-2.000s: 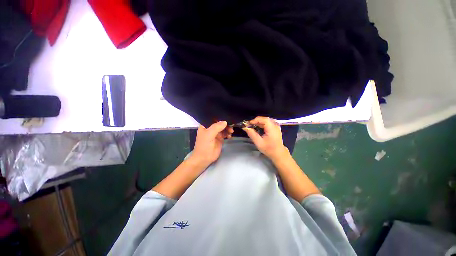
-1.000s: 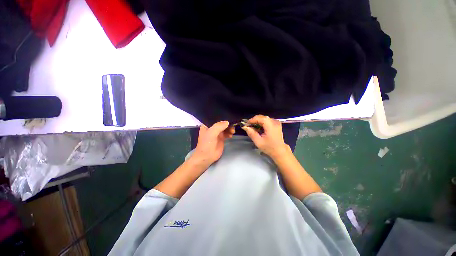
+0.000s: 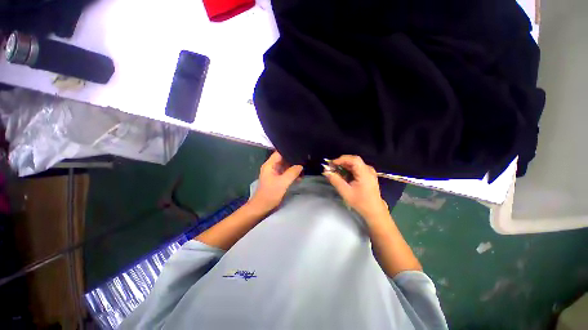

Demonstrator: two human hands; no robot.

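A large black garment lies over the table and hangs to its front edge in front of me. My left hand pinches the garment's lower edge at the table edge, thumb and fingers close together. My right hand is a little to the right and holds small thread snips, whose silvery tips point up and left toward the fabric. A gap of dark fabric lies between the two hands. The body of the snips is mostly hidden in my fingers.
A smartphone and a black vacuum flask lie on the white table at left. A red garment is at the top. A white plastic bin stands at right. Clear plastic bags hang below the table at left.
The view has turned, so the table edge slants down to the right. My hands have moved a little apart, and the snips' tips have come away from my left fingers.
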